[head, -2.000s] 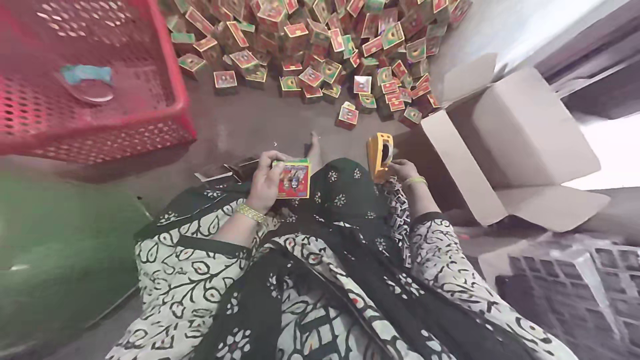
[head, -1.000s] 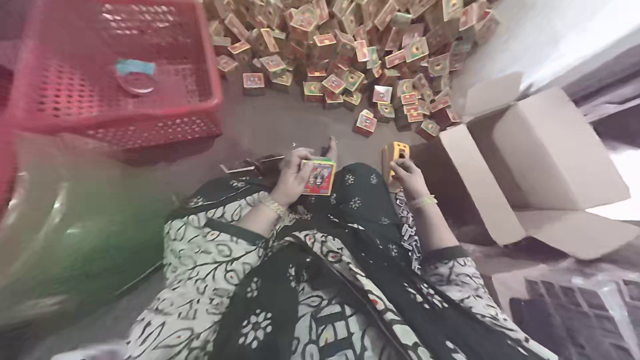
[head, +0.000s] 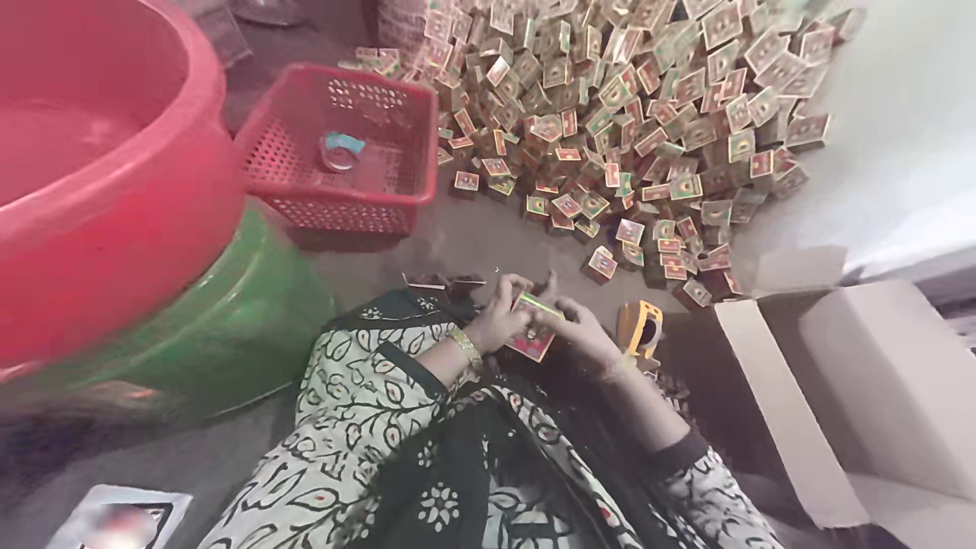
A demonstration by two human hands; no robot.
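A small printed box (head: pixel 531 343), red with a yellow-green edge, is held over my lap. My left hand (head: pixel 499 316) grips its left side, and my right hand (head: pixel 583 332) has its fingers on the upper right part. Just right of my right hand stands a yellow tape dispenser (head: pixel 640 329), touched by neither hand. Beyond my hands many small printed boxes (head: pixel 602 264) lie heaped on the floor.
A red perforated plastic basket (head: pixel 343 194) with a tape roll (head: pixel 339 158) inside stands ahead left. Large red (head: pixel 152 221) and green (head: pixel 252 328) tubs are at the left. An open cardboard box (head: pixel 793 412) stands at the right.
My right hand has let go of the yellow tape dispenser and moved left onto the small box in my left hand. The view has shifted, showing more of the tubs at the left.
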